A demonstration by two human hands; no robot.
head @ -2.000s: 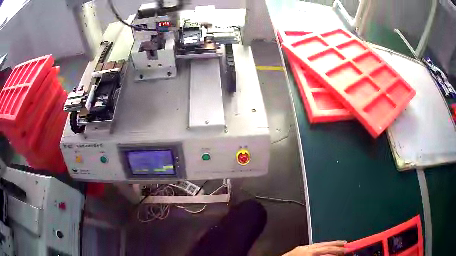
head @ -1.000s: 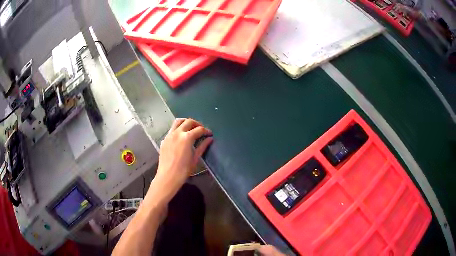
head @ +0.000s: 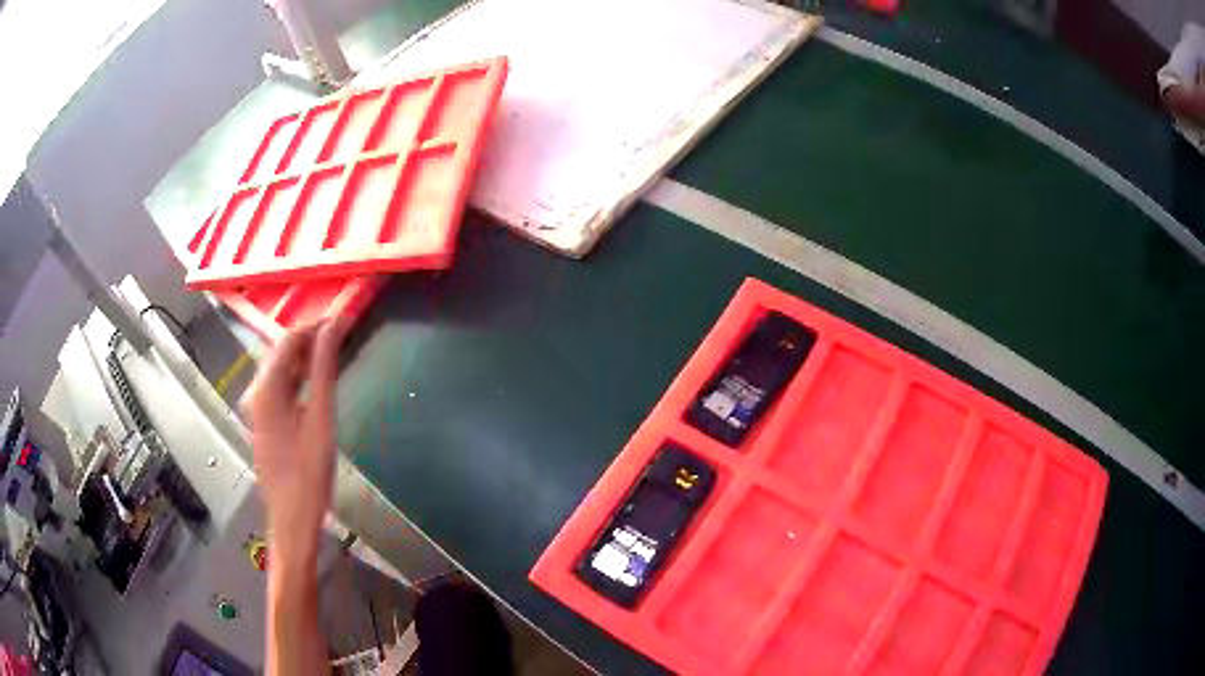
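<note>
A red-pink tray (head: pixel 819 465) lies on the green bench at the lower right. Two black phones sit back side up in its pockets at the left end, an upper one (head: pixel 753 378) and a lower one (head: pixel 646 526). The other visible pockets are empty. My left hand (head: pixel 297 403) is raised at the left, blurred, with fingers apart and nothing seen in it. Its fingertips overlap the near edge of the lower of two stacked empty trays; contact cannot be told. The upper empty tray (head: pixel 346 177) lies askew on top. My right hand is not in view.
A large white board (head: pixel 595 99) lies behind the empty trays. The green bench (head: pixel 489 357) has a pale strip across it. An off-white machine (head: pixel 198 515) with a green button (head: pixel 227 609) stands at the lower left. Another person's hand and sleeve (head: pixel 1183 86) show at the top right.
The view has swung right. My left hand has moved from the bench edge up to the empty trays. My right hand, last seen with a pale-edged object at the bottom, has left the picture.
</note>
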